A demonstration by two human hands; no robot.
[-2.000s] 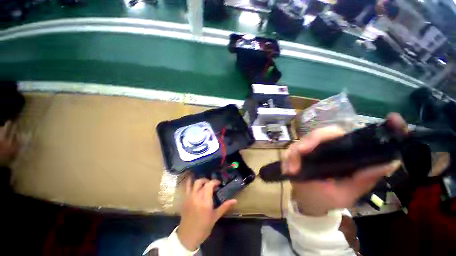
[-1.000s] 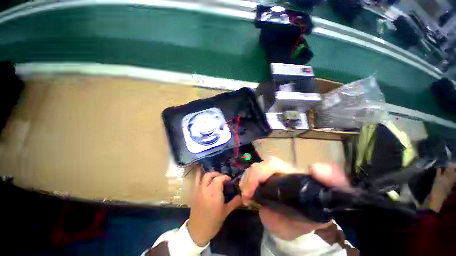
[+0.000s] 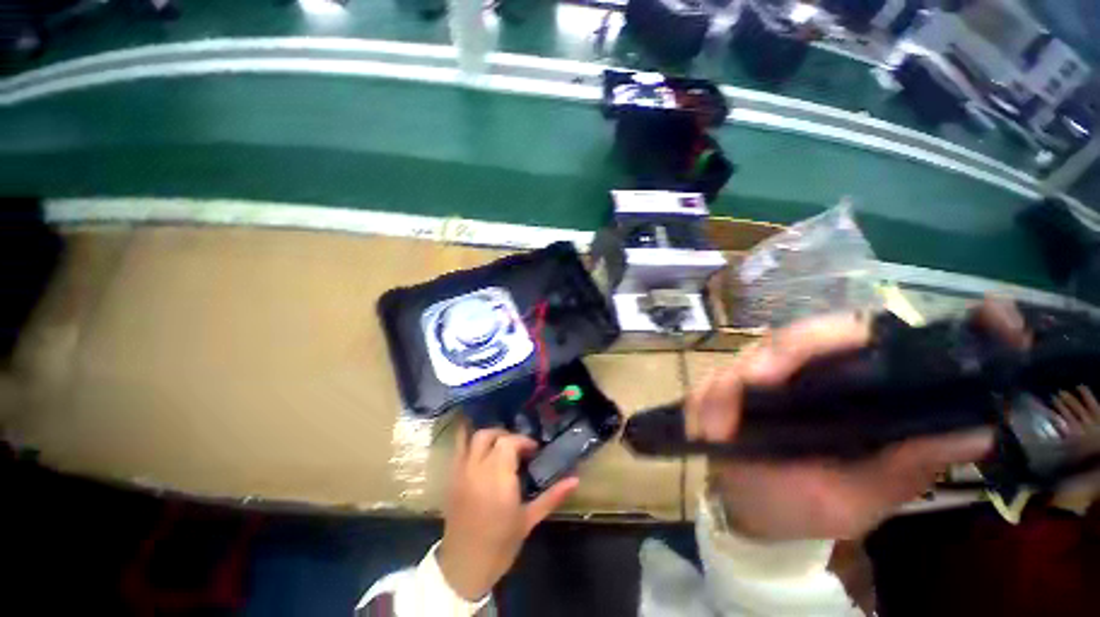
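Note:
The black front panel (image 3: pixel 398 350) lies open on the bench with the silver-white speaker driver (image 3: pixel 474 335) in it. Red wires (image 3: pixel 539 341) run to the black rear shell (image 3: pixel 609 416) below it, which shows a green spot (image 3: pixel 573 393) and a dark part (image 3: pixel 562 451). My left hand (image 3: pixel 492 504) has its fingers on the rear shell's near left edge. My right hand (image 3: pixel 808 446) is closed around the black electric screwdriver (image 3: pixel 862 392), whose tip end points left, just right of the shell. The screws and the bit are too small to make out.
The screw feeder (image 3: pixel 663 271) stands behind the shell. A clear plastic bag (image 3: pixel 811 268) lies right of it in a cardboard tray (image 3: pixel 721 235). The green conveyor belt (image 3: pixel 302 139) carries another housing (image 3: pixel 663 133). Part of a person's hand (image 3: pixel 1074 422) shows at the right edge.
One second ago the screwdriver was over the rear shell beside my left hand. It has moved right, away from the shell. The view has also shifted.

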